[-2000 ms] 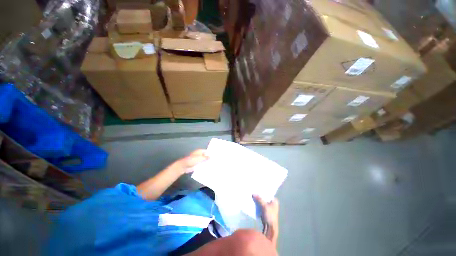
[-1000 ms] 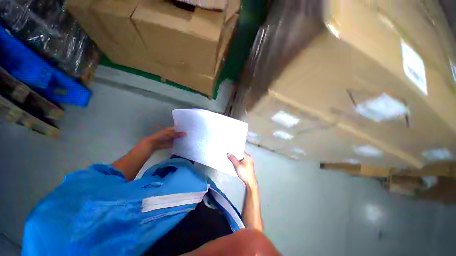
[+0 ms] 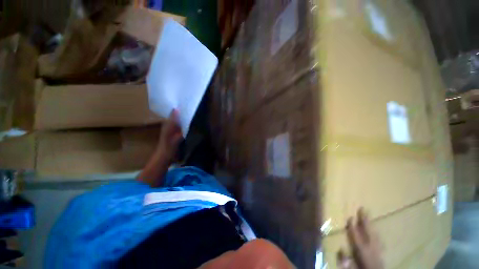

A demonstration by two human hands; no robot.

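Observation:
White paper sheets [image 3: 181,71] are held up in front of the boxes by my left hand [image 3: 170,131], whose thumb lies on the near edge. My right hand [image 3: 362,239] is blurred, off the paper, with fingers apart at the side of a large wrapped carton stack [image 3: 378,178]. Whether it touches the cartons cannot be told. White labels [image 3: 398,123] show on the cartons.
Brown cartons [image 3: 94,105] stand at the left, one open with clear film inside. The wrapped stack rises close on my right. A narrow dark gap lies between them. A blue pallet [image 3: 18,215] shows at the lower left edge.
The view has moved closer to the cartons. My right hand has let go of the sheets and moved right to the wrapped stack. My left hand has raised the sheets forward.

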